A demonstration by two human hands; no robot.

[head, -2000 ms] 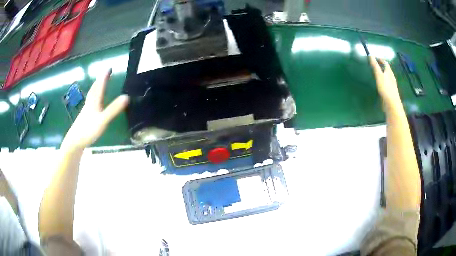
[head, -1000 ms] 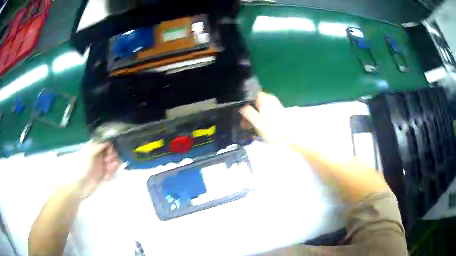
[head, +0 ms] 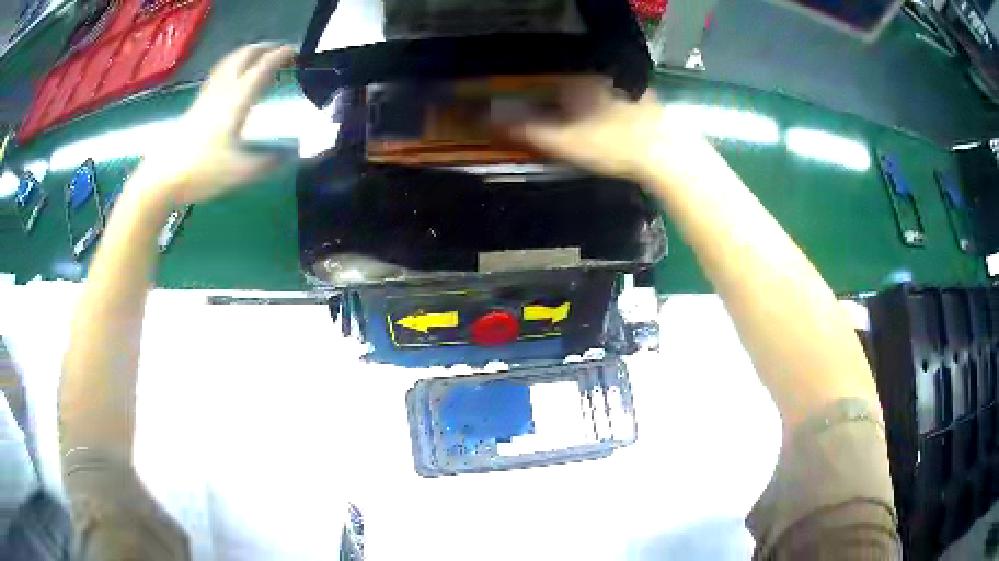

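Observation:
The black bench press (head: 471, 219) stands in front of me. Its orange-brown fixture (head: 438, 148) shows in the opening under the metal press head. My right hand (head: 597, 126) is blurred over the right part of the fixture; whether it grips a frame there is hidden. My left hand (head: 219, 142) is left of the press above the green belt, slightly blurred, with thumb and fingers apart and nothing visible in it. A phone frame with blue film (head: 524, 419) lies flat on the white table below the red button (head: 495, 328) and yellow arrows.
The green belt (head: 756, 181) runs behind the press, with phone frames at left (head: 83, 208) and right (head: 903, 197). A red slotted tray (head: 115, 66) is at upper left. Black ribbed trays (head: 948, 384) stand at the right edge. A dark panel edge shows at the top right.
My hands have left the press's lower sides. My right hand has moved up onto the fixture, my left hand up and out over the belt. The view has shifted, so the press appears further right.

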